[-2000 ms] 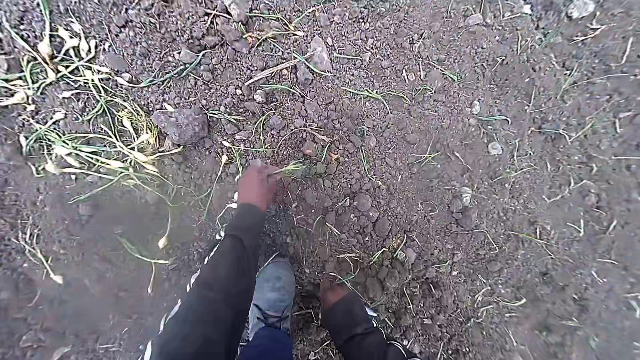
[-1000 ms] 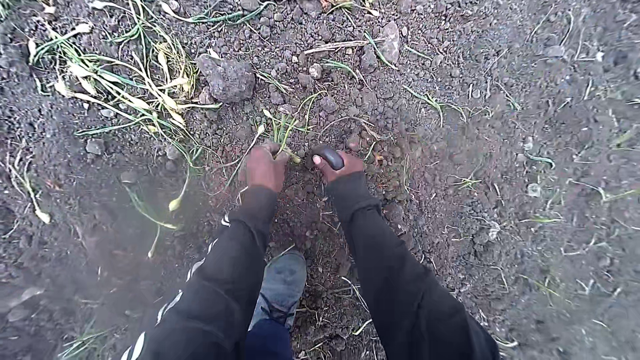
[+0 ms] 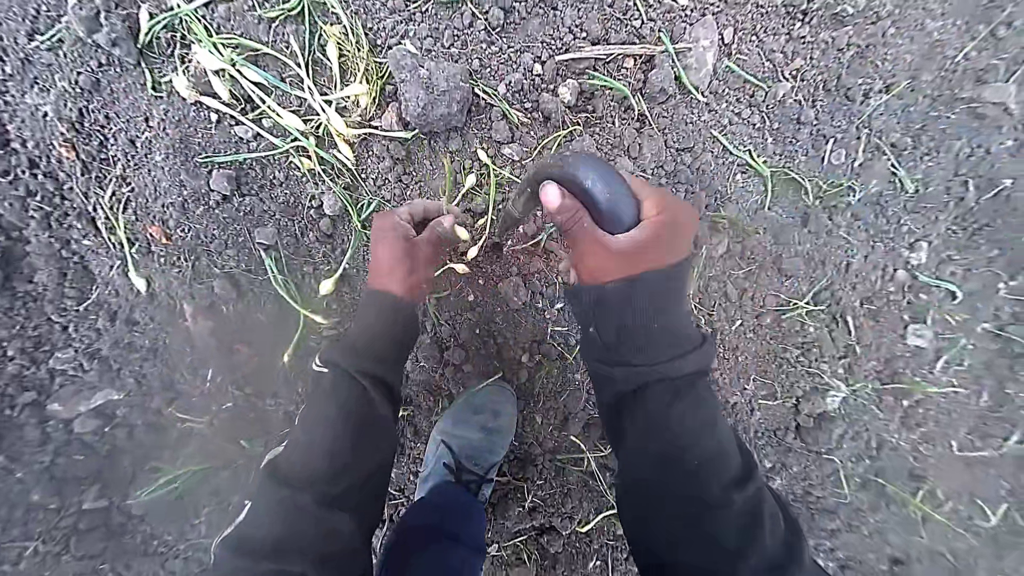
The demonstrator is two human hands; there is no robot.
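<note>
My right hand is closed around a dark, curved, horn-like tool, its narrow end pointing down to the soil near my left hand. With thumb and fingertips, my left hand pinches a small seedling with a pale bulb, probably an onion. Between the hands, a few more bulb seedlings lie on the loose soil, close to the tool's tip. At the upper left is a heap of similar seedlings with pale bulbs and green leaves.
A large clod or stone sits right of the heap. My grey shoe stands on the soil below the hands. Green shoots show in the ground at right, and loose seedlings lie at left.
My right hand, low beside the shoe two seconds ago, has come up next to my left hand; the dark tool is in its grip. The seedlings between the hands show more plainly.
</note>
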